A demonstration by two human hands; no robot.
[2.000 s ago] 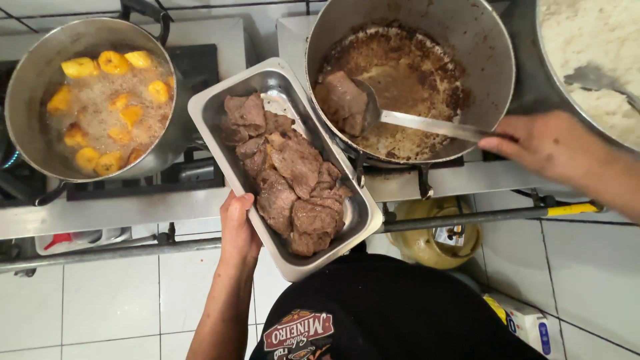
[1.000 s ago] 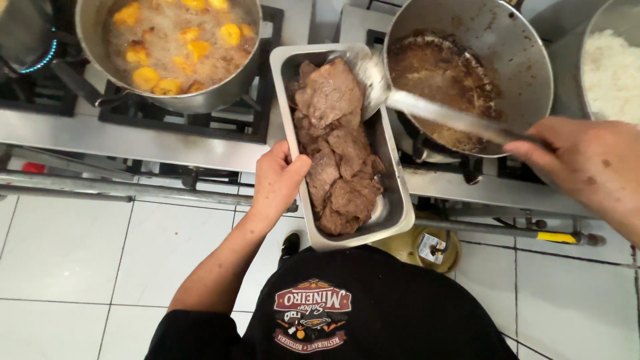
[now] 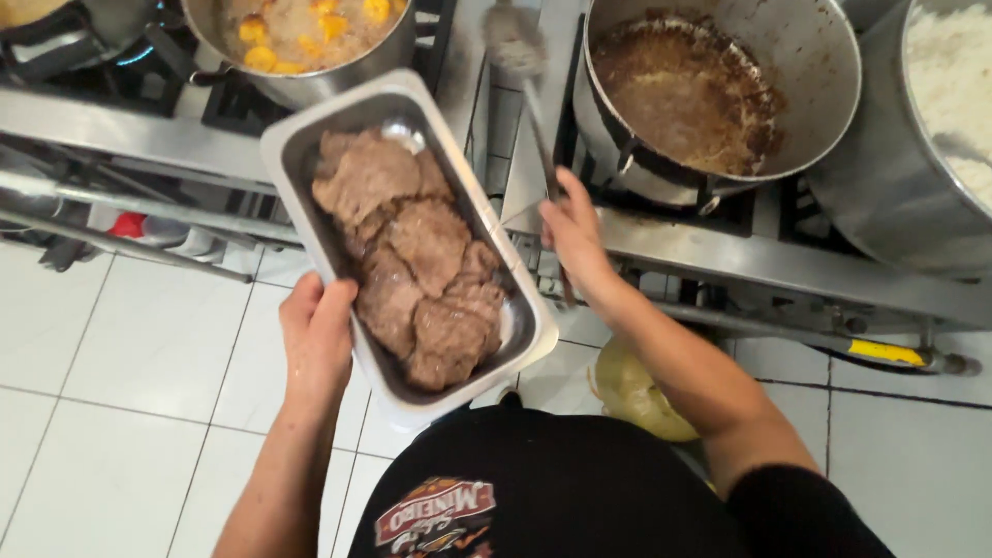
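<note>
My left hand point(image 3: 316, 333) grips the long left side of a rectangular stainless steel food pan point(image 3: 488, 225), thumb on its rim. Several cooked meat slices point(image 3: 426, 240) lie piled in the pan, which is tilted a little and held in front of the stoves. My right hand point(image 3: 572, 229) is closed around the handle of a metal serving spoon point(image 3: 535, 116), just right of the pan. The spoon's blurred head points away from me, over the gap between the stoves. A deep aluminium pot point(image 3: 721, 101) with brown liquid and a crusted bottom stands beyond my right hand.
A pot point(image 3: 380, 58) of yellow pieces frying in bubbling oil stands behind the pan. A blue flame point(image 3: 138, 56) burns farther left. At the right is a large pot of white rice point(image 3: 953, 70). A pipe rail point(image 3: 697, 316) runs along the stove front, above a yellowish gas cylinder point(image 3: 643, 391).
A meat slice on the spoon in the deep pot two seconds ago now appears to lie in the pan. My right hand has drawn the spoon off the meat, its head now pointing away from me.
</note>
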